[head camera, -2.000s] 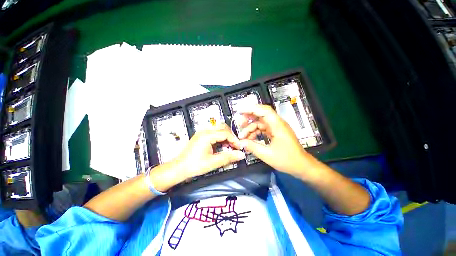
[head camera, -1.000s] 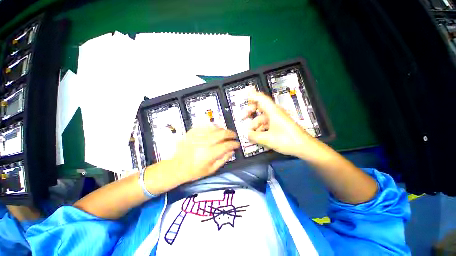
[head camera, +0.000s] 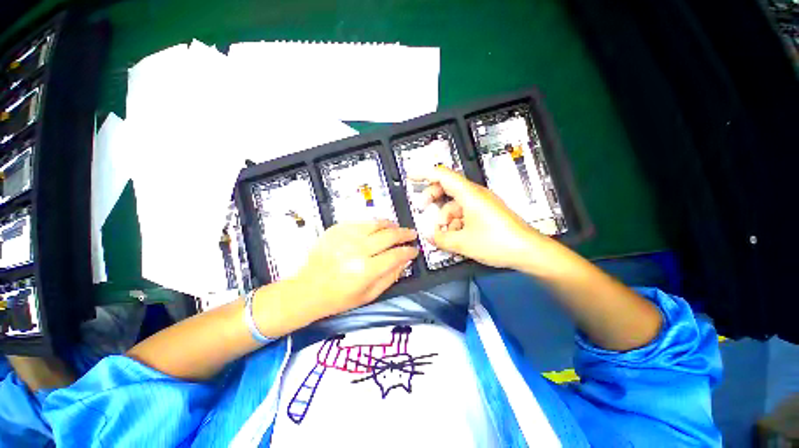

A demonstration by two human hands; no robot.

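The black foam tray (head camera: pixel 574 194) lies tilted on the bench against me, with phone frame units in its slots. My left hand (head camera: pixel 355 267) rests over the lower part of the second visible unit (head camera: pixel 355 179), fingertips near the divider. My right hand (head camera: pixel 477 223) is over the third unit (head camera: pixel 425 153), its index finger extended near an orange flex cable and the other fingers curled. Whether either hand pinches a small piece cannot be told. The rightmost unit (head camera: pixel 521 184) is uncovered, with an orange flex cable near its upper middle.
White sheets (head camera: pixel 201 166), one edge saw-toothed, lie behind and left of the tray on the green mat (head camera: pixel 491 52). A neighbour's tray (head camera: pixel 61 175) of units stands at the left edge, with a person's arm (head camera: pixel 39 372) below it. A tall black stack (head camera: pixel 701 175) stands at right.
My hands were together over the third unit two seconds ago; they have parted, my left now lower over the second unit, my right over the third. The view has shifted slightly.
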